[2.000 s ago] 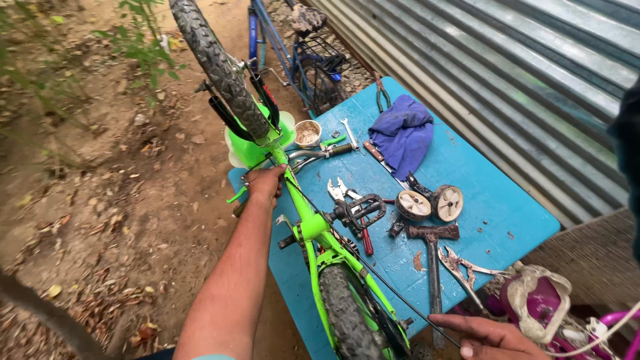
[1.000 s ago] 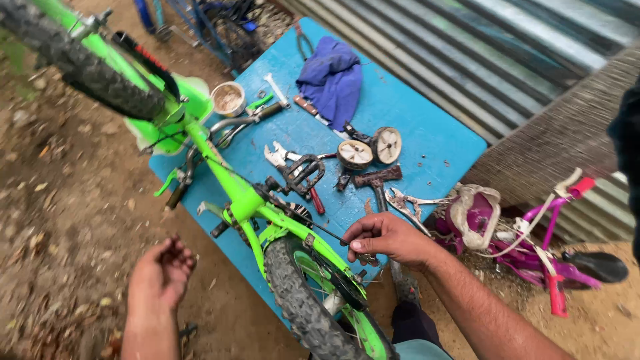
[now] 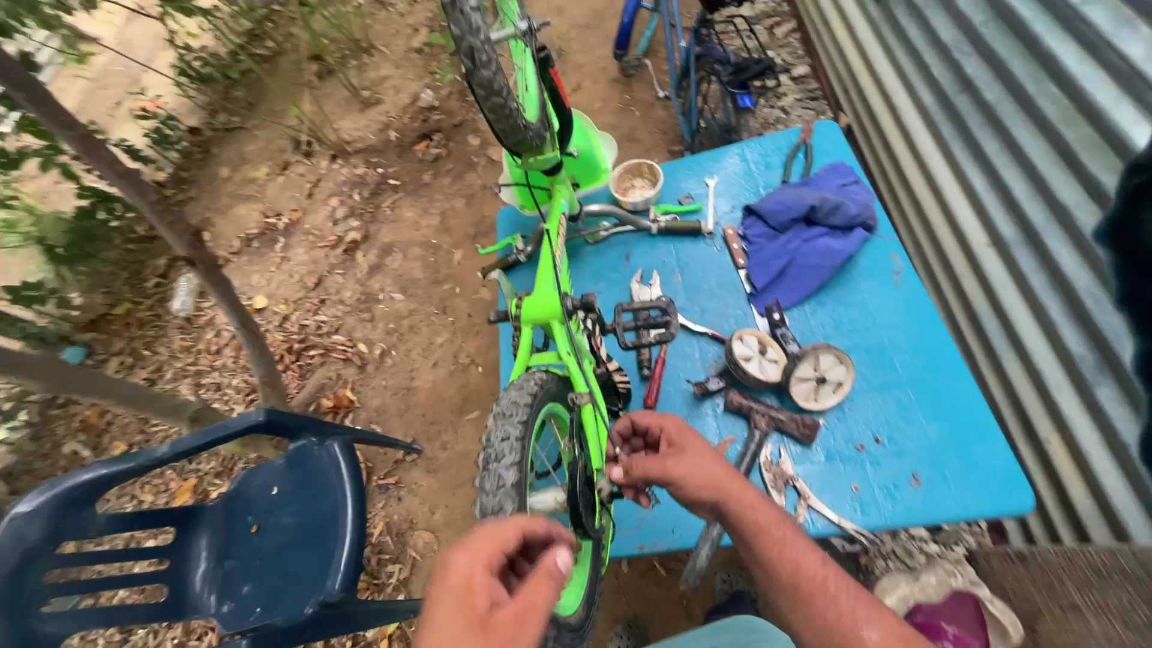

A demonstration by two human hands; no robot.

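Note:
A small green bicycle (image 3: 545, 306) lies upside down on a blue table (image 3: 945, 432), its handlebar resting on the tabletop. My right hand (image 3: 661, 459) is at the rear of the frame, beside the rear wheel (image 3: 517, 450), fingers curled with thumb near forefinger; whether a small part is pinched there is unclear. My left hand (image 3: 504, 576) hovers in front of the rear tyre, fingers bent, nothing visible in it. Near my right hand lie a hammer (image 3: 765, 423), locking pliers (image 3: 801, 490), a red-handled screwdriver (image 3: 656, 378) and two training wheels (image 3: 819, 376). The pedal (image 3: 646, 324) points toward the tools.
A blue cloth (image 3: 810, 229), an open-end wrench (image 3: 711, 202), a wooden-handled knife (image 3: 738, 256) and a tub (image 3: 636, 183) lie farther back. A green bucket (image 3: 585, 153) stands behind the handlebar. A dark plastic chair (image 3: 279, 531) is at left; corrugated metal sheeting (image 3: 972, 180) runs along the right.
My left hand, on the frame near the handlebar two seconds ago, was off it one second ago and is now near the rear tyre. My right hand remains by the rear wheel. The view has shifted.

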